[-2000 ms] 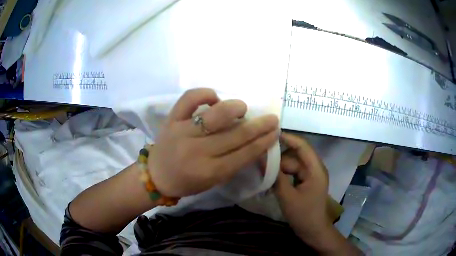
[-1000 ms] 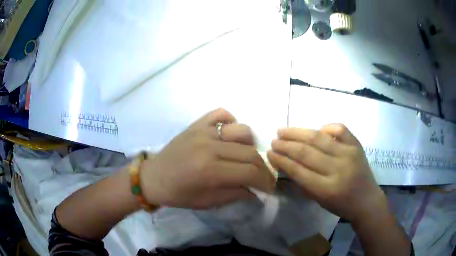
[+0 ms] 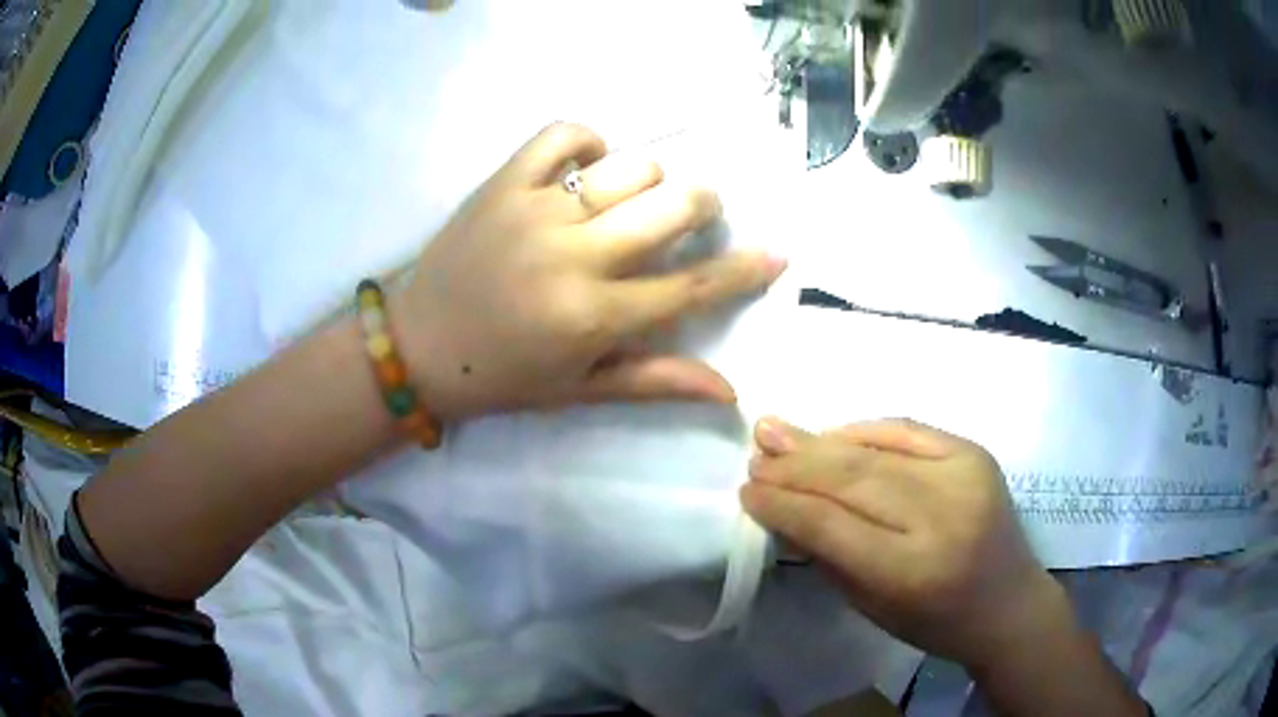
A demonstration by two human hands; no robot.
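Note:
A large white fabric panel [image 3: 561, 490] lies on the machine table and hangs over its front edge. My left hand [image 3: 603, 280] rests on the panel with its fingers spread, left of and below the presser foot. My right hand [image 3: 883, 504] pinches the panel's right edge and a narrow cream-white strip [image 3: 740, 581] at the front of the table. The strip hangs in a curve below my right fingertips. The presser foot area [image 3: 792, 91] shows at the top; bright light hides the needle.
Thread snips [image 3: 1107, 273] lie on the table to the right, beside a thin dark tool [image 3: 1212, 252]. The machine head [image 3: 967, 49] with a ribbed cream knob [image 3: 959, 165] stands at the top right. A printed ruler scale [image 3: 1121, 496] runs along the front edge. White cloth is heaped below.
My left hand has moved up towards the presser foot and spread flat on the panel. My right hand has moved slightly down. More of the machine head shows.

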